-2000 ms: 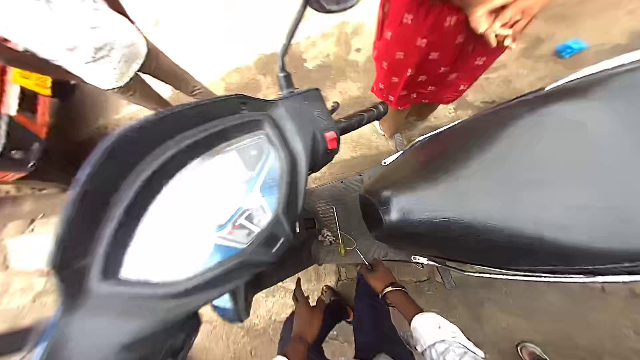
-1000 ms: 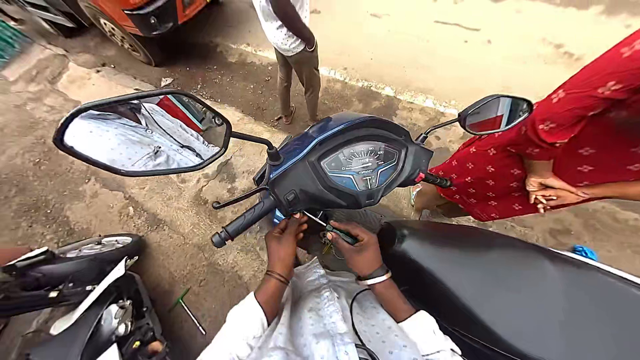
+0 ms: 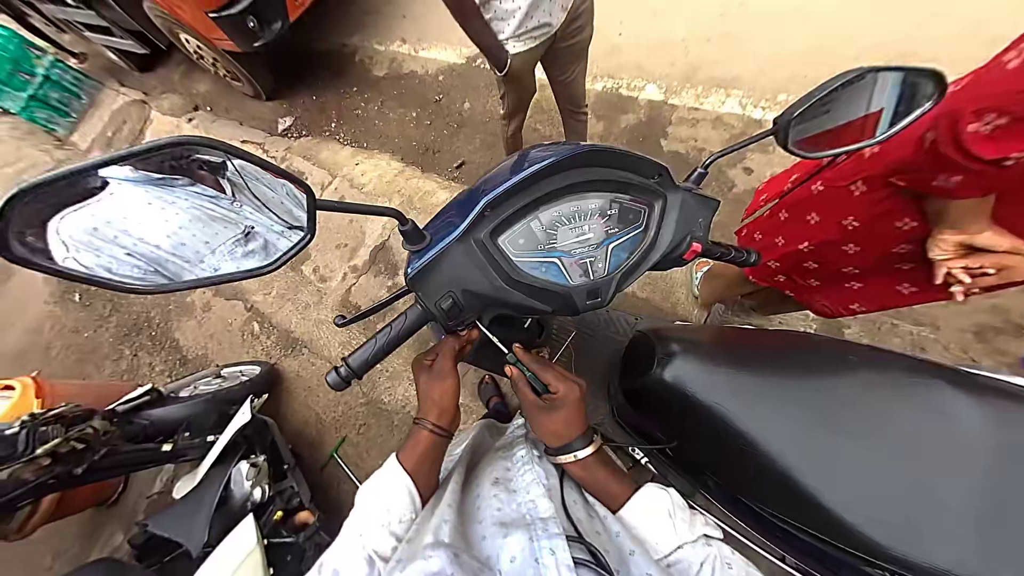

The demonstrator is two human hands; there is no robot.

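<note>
My right hand (image 3: 552, 392) grips a screwdriver with a dark green handle (image 3: 528, 374). Its metal shaft points up and left to the underside of the scooter's handlebar cover (image 3: 520, 296), below the speedometer (image 3: 576, 236). My left hand (image 3: 442, 376) is raised to the same underside, near the left switch and the left handlebar grip (image 3: 380, 346). Its fingertips are pinched together at the cover's lower edge; whether they hold something small cannot be told. A thin metal rod (image 3: 564, 346) shows over the footboard, behind my right hand.
The black seat (image 3: 808, 416) lies at right, mirrors (image 3: 160, 216) on both sides. A person in red (image 3: 848, 232) stands at right, another in brown trousers (image 3: 544, 80) ahead. A partly stripped two-wheeler (image 3: 240, 472) and a green-handled tool (image 3: 344, 460) are at lower left.
Two seconds ago both hands were low beside the footboard; now they are up under the handlebar cover. The screwdriver stays in my right hand since one second ago. The view has shifted strongly.
</note>
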